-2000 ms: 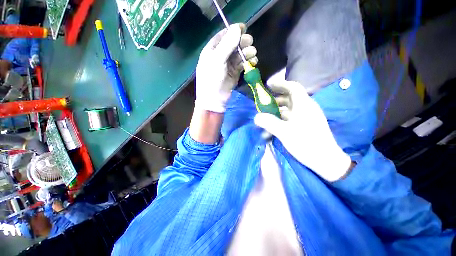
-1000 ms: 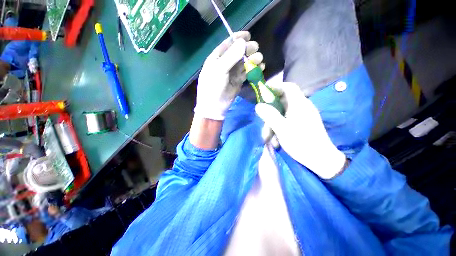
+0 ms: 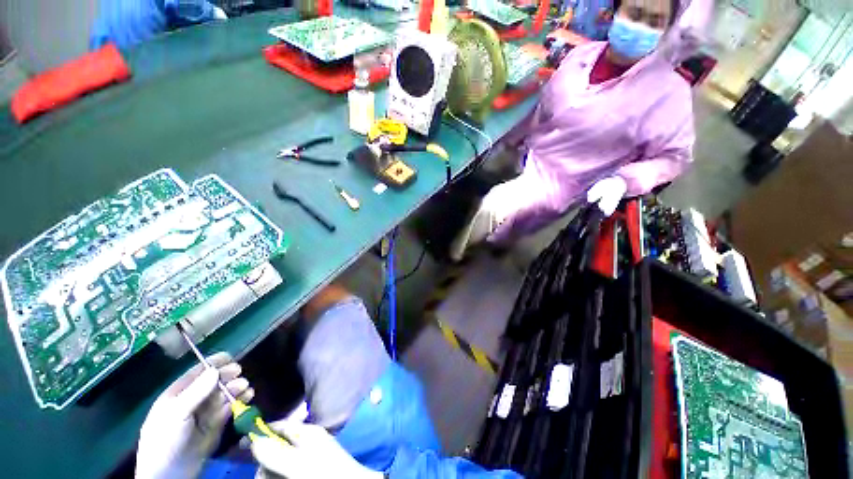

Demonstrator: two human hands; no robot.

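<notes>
My left hand, in a white glove, has its fingers around the shaft of a screwdriver. My right hand, also gloved, holds its green-and-yellow handle. The screwdriver's tip is at the silver heat sink under the near edge of a large green circuit board. Whether the tip touches it I cannot tell. The board lies on the green bench at the left, solder side up.
Side cutters, a black brush, a small screwdriver and an iron stand lie beyond the board. A white fan-like unit stands behind. A person in pink is beside black bins; one bin holds a board.
The view has swung up and to the right, bringing in the whole board, the bins and the person. Both hands still hold the screwdriver, whose tip now shows at the heat sink.
</notes>
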